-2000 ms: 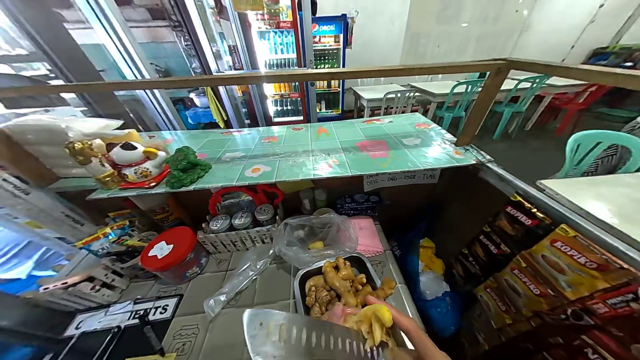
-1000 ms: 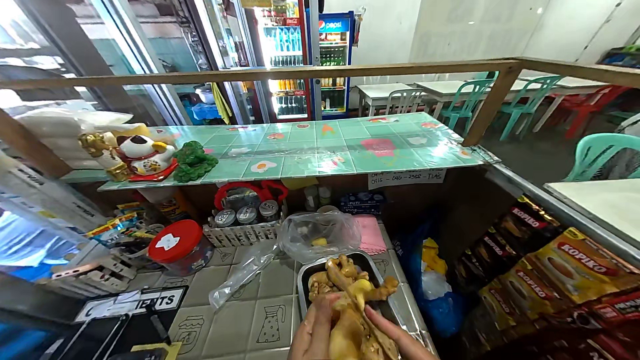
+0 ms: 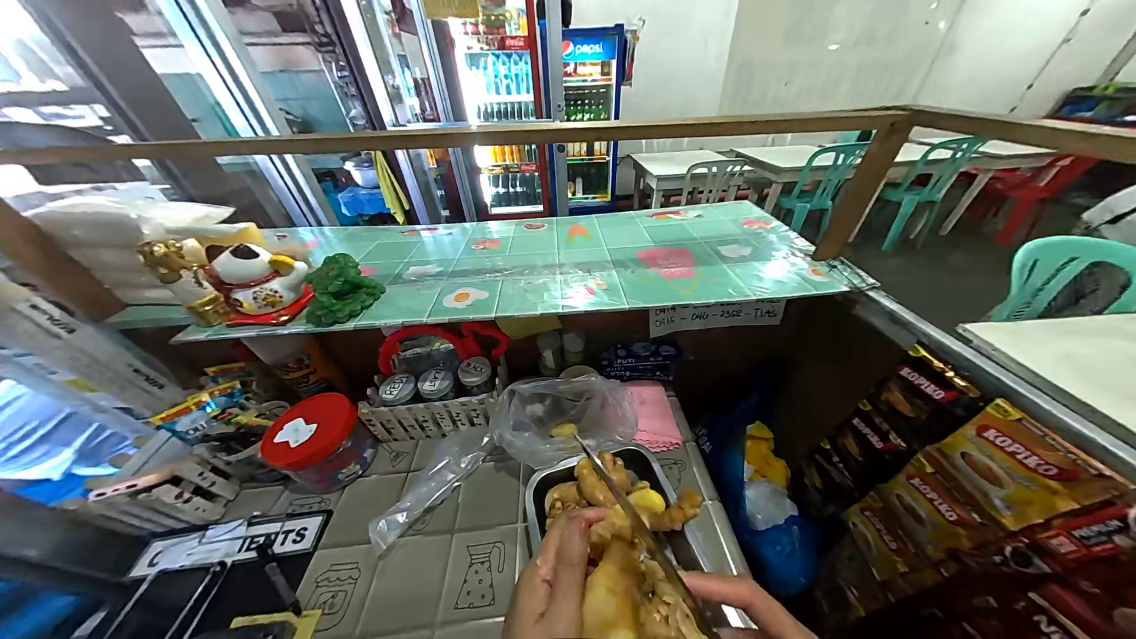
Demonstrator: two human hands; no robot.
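My left hand (image 3: pixel 555 577) grips a large piece of peeled ginger root (image 3: pixel 611 590) at the bottom of the view. My right hand (image 3: pixel 754 608) is beside it on the right, closed at the low end of a metal knife (image 3: pixel 635 524); the handle is hidden. The blade, seen nearly edge-on, slants up and left across the ginger, with its tip near the plastic bag. Beneath and beyond my hands, a metal tray (image 3: pixel 535 497) holds several knobbly ginger pieces (image 3: pixel 599 479). A clear plastic bag (image 3: pixel 568 413) with a small yellowish piece inside lies behind the tray.
A pink cloth (image 3: pixel 652 413) lies right of the bag. On the tiled counter (image 3: pixel 426 568) are a red-lidded jar (image 3: pixel 321 444) and a basket of lidded jars (image 3: pixel 430 413). A raised tiled shelf (image 3: pixel 532 266) crosses behind; coffee packets (image 3: pixel 1012 461) hang at right.
The knife has turned from broadside, low over the tray's near side, to nearly edge-on and slanting over the ginger. My left hand has come into view around the ginger.
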